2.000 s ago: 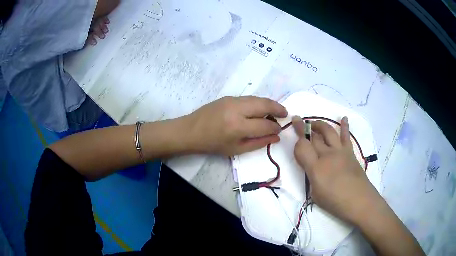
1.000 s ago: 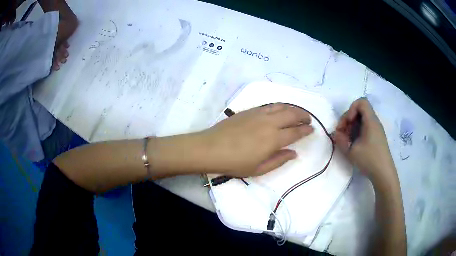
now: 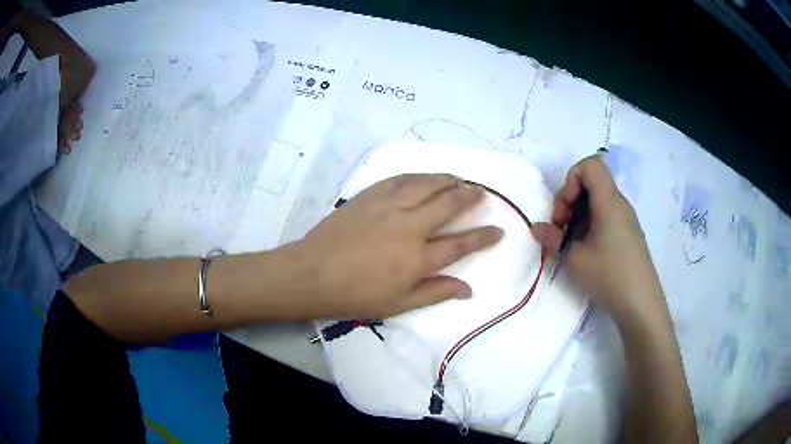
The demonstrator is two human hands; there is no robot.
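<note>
A white rounded panel lies on the bench. A red and black wire curves from under my left hand along the right side to a black connector at the bottom edge. My left hand lies flat on the panel, fingers spread, holding nothing visible. My right hand holds dark tweezers, tip down beside the wire at the panel's right edge. A black jack with a metal tip sits at the left edge. A black piece shows at the upper left edge.
The white bench cover has "wanbo" print and ink marks. A thin white cord loops by the bottom connector. Another person's arm and sleeve are at the upper left. A dark belt runs behind the bench.
My left hand has gone from pinching at the wire to lying flat on the panel. My right hand has moved to the panel's right edge. The right-hand wire has shifted. The view has shifted too.
</note>
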